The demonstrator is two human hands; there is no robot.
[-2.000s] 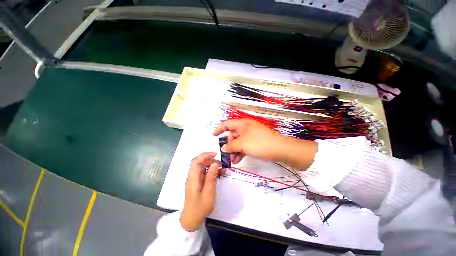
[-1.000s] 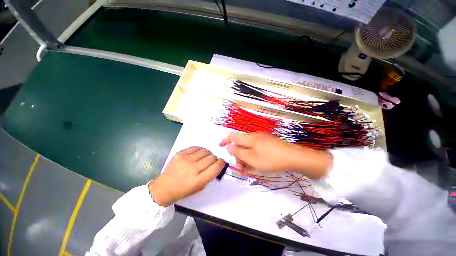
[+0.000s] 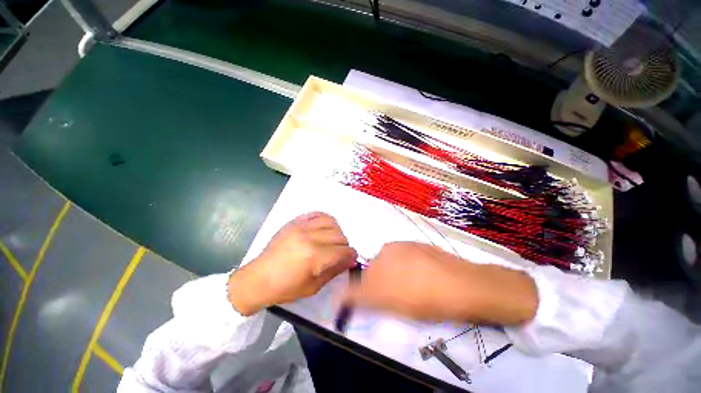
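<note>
My left hand (image 3: 296, 262) is closed at the fingertips on the end of a thin reddish lead, over the white work sheet (image 3: 296, 201). My right hand (image 3: 430, 282) is right beside it, blurred, its fingertips at a black tape piece (image 3: 343, 316) that hangs below the lead. The exact grip of the right fingertips is hidden. Part of the harness lies under my right hand and forearm. A grey metallic part (image 3: 447, 361) and thin dark leads (image 3: 480, 347) show on the sheet below the right wrist.
The cream parts tray (image 3: 278, 150) stands behind my hands, with red lead wires (image 3: 396, 184) and black lead wires (image 3: 403, 137) in two channels. White connector housings (image 3: 590, 234) cluster at its right end. A desk fan (image 3: 634, 73) stands at the back right. The green mat (image 3: 154, 161) extends left.
My right hand has moved down beside my left, and the black tape now hangs below the fingers. My left hand has turned knuckles-up. The view has shifted, so the tray appears lower.
</note>
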